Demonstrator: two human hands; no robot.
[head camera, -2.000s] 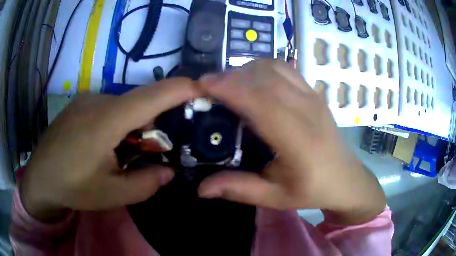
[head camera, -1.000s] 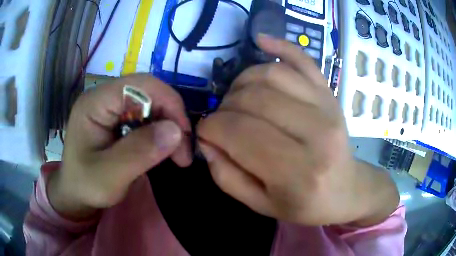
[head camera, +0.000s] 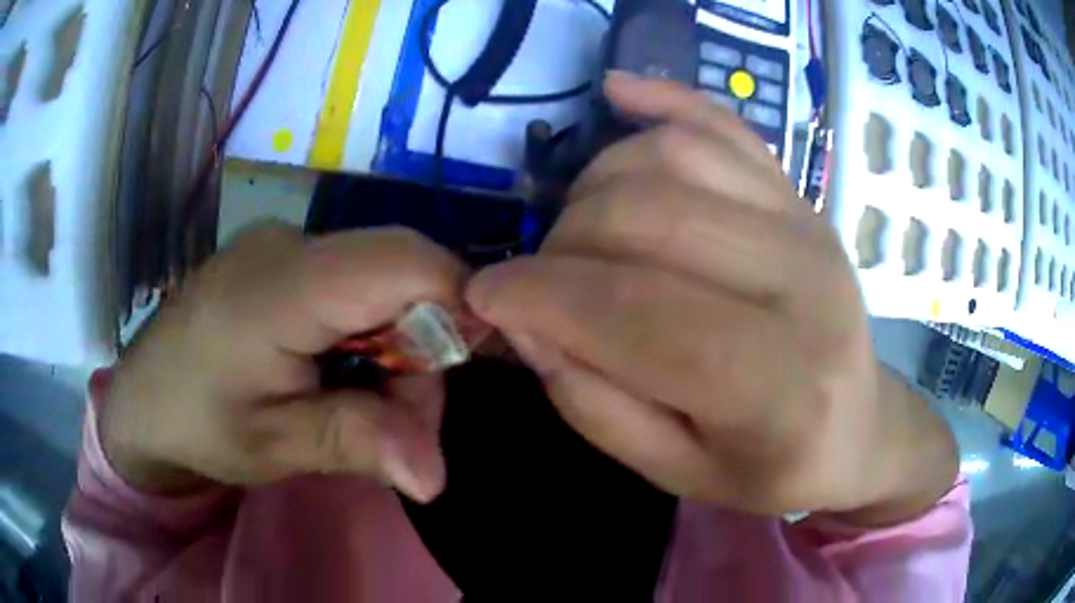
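My left hand (head camera: 318, 353) holds a whitish test lead connector (head camera: 430, 337) with red-orange wires between thumb and fingers, its open end towards the right. My right hand (head camera: 696, 318) has thumb and forefinger pinched beside the connector's end, on something thin, seemingly a fine wire; its plug is too small and blurred to tell. The fan or motor itself is not visible. Behind my right hand stands a dark probe arm (head camera: 646, 53), partly covered by the hand. The grey digital meter (head camera: 742, 83) with a yellow button is just right of it.
A white foam tray (head camera: 931, 112) at the right has tan cut-outs, some filled with black units. Another foam tray (head camera: 83, 153) stands at the left. A coiled black cord (head camera: 500, 53) lies at the back, by blue and yellow tape (head camera: 349, 83). A blue object (head camera: 1047, 418) is at far right.
The square fixture with the black round centre, seen earlier between my hands, no longer shows. My hands have come together at the connector, which has turned to face right. The view has shifted left.
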